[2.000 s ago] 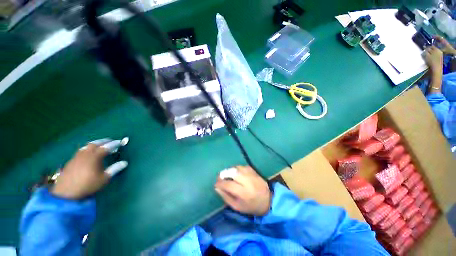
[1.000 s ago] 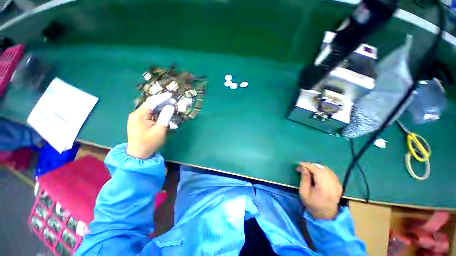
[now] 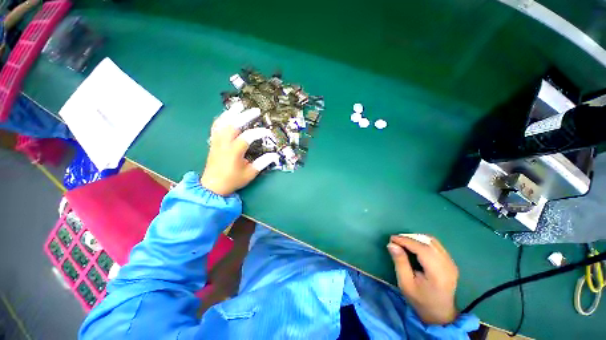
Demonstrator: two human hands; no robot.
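Observation:
A loose pile of small ribbed metal pieces [image 3: 282, 106], grey-brown and silver, lies on the green mat. My left hand [image 3: 232, 146], with white finger cots on several fingertips, rests at the pile's near left edge with its fingers spread over the pieces. Whether it grips one is hidden. My right hand [image 3: 426, 272] rests at the bench's front edge, thumb and index fingertip close together, a white cover on a finger. I cannot tell whether something tiny is between them.
Several white round discs [image 3: 363, 122] lie right of the pile. The screw feeder [image 3: 511, 192] and black electric screwdriver [image 3: 565, 133] are at the right, with a cable and yellow-handled scissors [image 3: 593, 275]. A paper sheet [image 3: 109, 116] and pink gridded trays [image 3: 83, 255] are at the left.
The view has swung left since a second ago, so the pile, discs and feeder sit further right. My left hand's fingers are now more spread over the pieces. My right hand remains near the front edge.

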